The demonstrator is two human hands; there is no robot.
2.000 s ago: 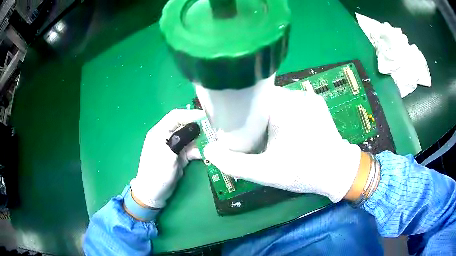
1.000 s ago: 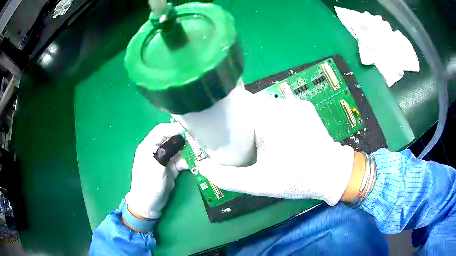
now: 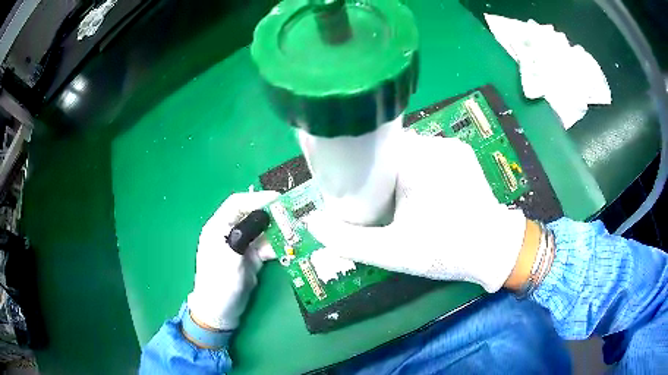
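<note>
My right hand (image 3: 447, 212), in a white glove, grips a large white dispensing barrel (image 3: 351, 172) with a thick green screw cap (image 3: 337, 66). The barrel stands nearly upright over a green circuit board (image 3: 494, 157); its lower tip is hidden by my fingers. My left hand (image 3: 227, 256), also gloved, holds the board's left end between thumb and fingers. A small black rounded piece (image 3: 247, 232) is at my left thumb. The board has cream connector strips and lies over a speckled black foam pad (image 3: 351, 304). The barrel and right hand hide the board's middle.
The pad is on a green mat (image 3: 176, 168) over a dark green bench (image 3: 73, 220). White wipes (image 3: 553, 66) lie at the upper right. A clear hose (image 3: 652, 110) curves along the right edge. A small white crumpled item (image 3: 95, 20) is at the upper left.
The barrel and my right hand first shifted left, then back right, now uncovering more of the board's left end. My left hand has moved slightly down and still holds the board.
</note>
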